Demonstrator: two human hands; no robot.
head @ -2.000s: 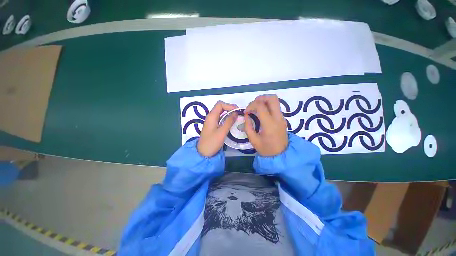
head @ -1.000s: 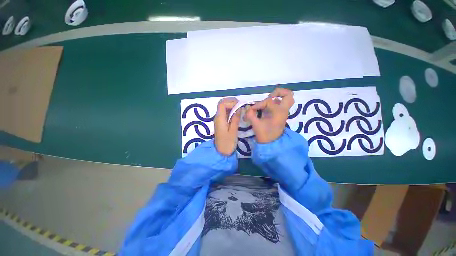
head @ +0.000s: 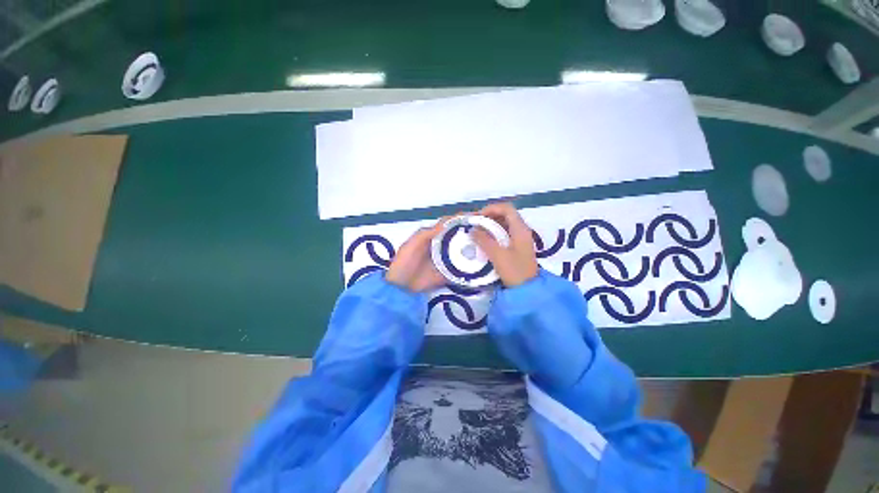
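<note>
A round white housing (head: 469,252) is held face up over the sticker sheet, with a dark arc curving inside its left and lower part. My left hand (head: 416,262) grips its left rim. My right hand (head: 511,246) is on its right side, with the thumb reaching inside near the hub and fingers behind the far rim. The white sticker sheet (head: 714,272) lies beneath, with rows of interlocking dark arcs; the hands and housing hide part of it.
Blank white sheets (head: 511,135) lie beyond the sticker sheet. A tan cardboard sheet (head: 58,217) is at left. White discs (head: 766,279), a small ring (head: 822,301) and translucent discs (head: 770,189) are at right. More housings (head: 143,77) sit on the green conveyor. An open cardboard box (head: 761,433) is below the bench edge.
The housing was tilted between my hands and is now flatter, facing up with its dark arc visible. My right hand has changed its hold. The camera view has tipped up, showing more conveyor.
</note>
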